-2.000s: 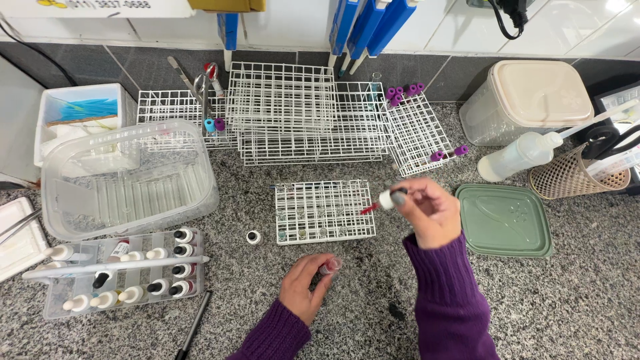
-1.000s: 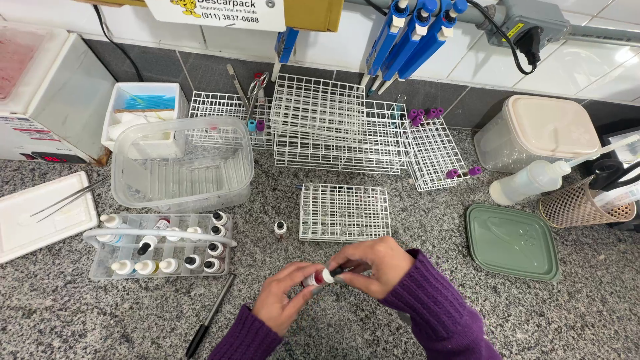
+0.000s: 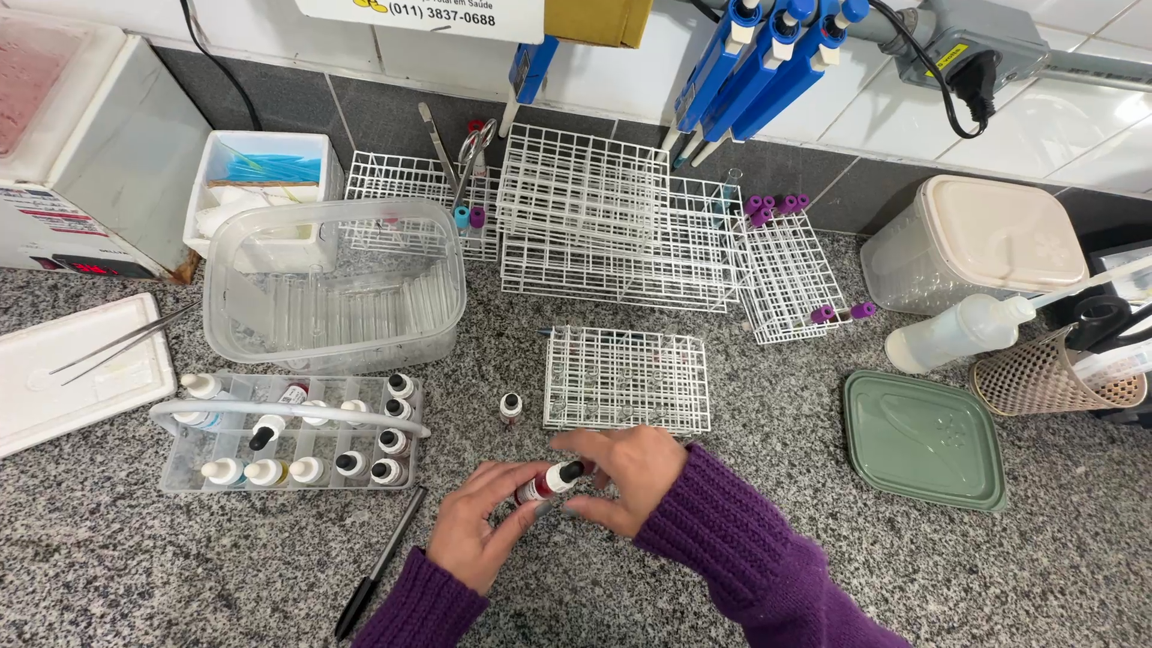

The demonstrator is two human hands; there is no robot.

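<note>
A small dropper bottle of red liquid point(image 3: 533, 490), its white cap topped by a black rubber bulb, leans between the fingers of my left hand point(image 3: 486, 517). Close to its cap is my right hand point(image 3: 630, 477), with fingers apart and thumb and forefinger around the bulb without a clear grip. Just beyond my hands lies a white wire test-tube rack point(image 3: 626, 378) holding glass tubes. A second dropper bottle point(image 3: 511, 408) stands upright on the granite left of that rack. At the left, a clear plastic carrier point(image 3: 288, 432) holds several more dropper bottles.
Behind are stacked wire racks point(image 3: 585, 189), a clear tub of glass tubes point(image 3: 335, 351) and a rack with purple-capped tubes point(image 3: 787, 270). A green lid point(image 3: 925, 439), a wash bottle point(image 3: 958, 333) and a mesh basket point(image 3: 1026, 378) are at the right. A black marker point(image 3: 380, 565) lies front left.
The dropper, held over the rack by my right hand two seconds ago, is now on the bottle in my left hand. My right hand has come off the cap since one second ago.
</note>
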